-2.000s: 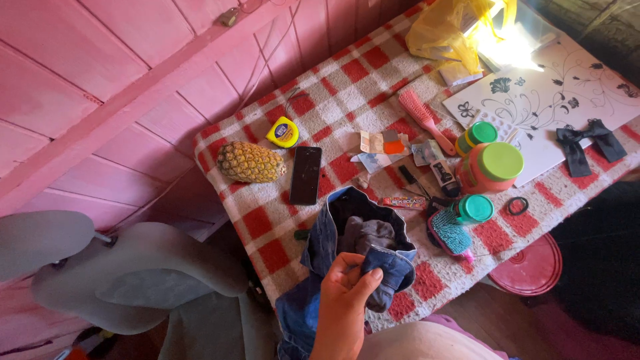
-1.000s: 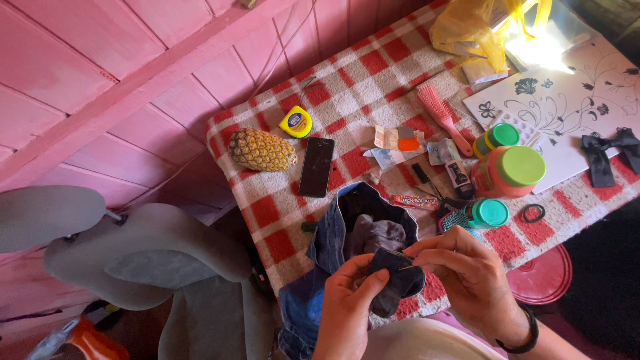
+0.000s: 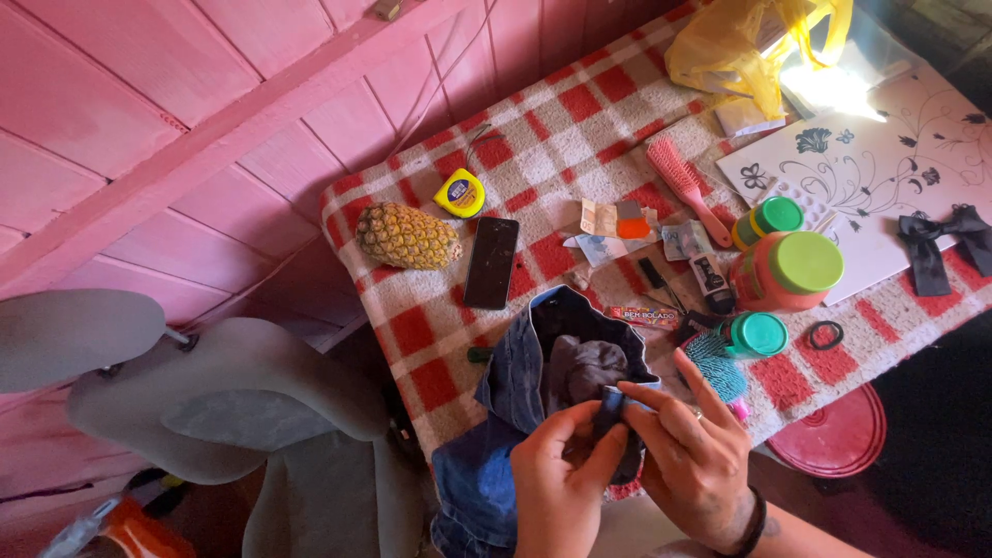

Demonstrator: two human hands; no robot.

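My left hand pinches a folded edge of dark blue denim cloth between thumb and fingers. My right hand grips the same fold from the other side, its index finger raised, a black band around its wrist. Just beyond my hands, blue denim jeans lie bunched at the table's edge and hang over it. Dark grey cloth shows inside their opening. Past my right fingers lies a teal bristled brush, beside a teal-lidded jar. My fingers hide part of the fold.
The checkered tablecloth holds a pineapple, tape measure, phone, banknotes, pink hairbrush, green-lidded jar, black bow and yellow plastic bag. A grey seat stands left; a red lid sits below right.
Two seconds ago only one hand showed, holding the denim. My right hand has since come in from the right and taken hold of the cloth. Both hands now hold the fold closer together.
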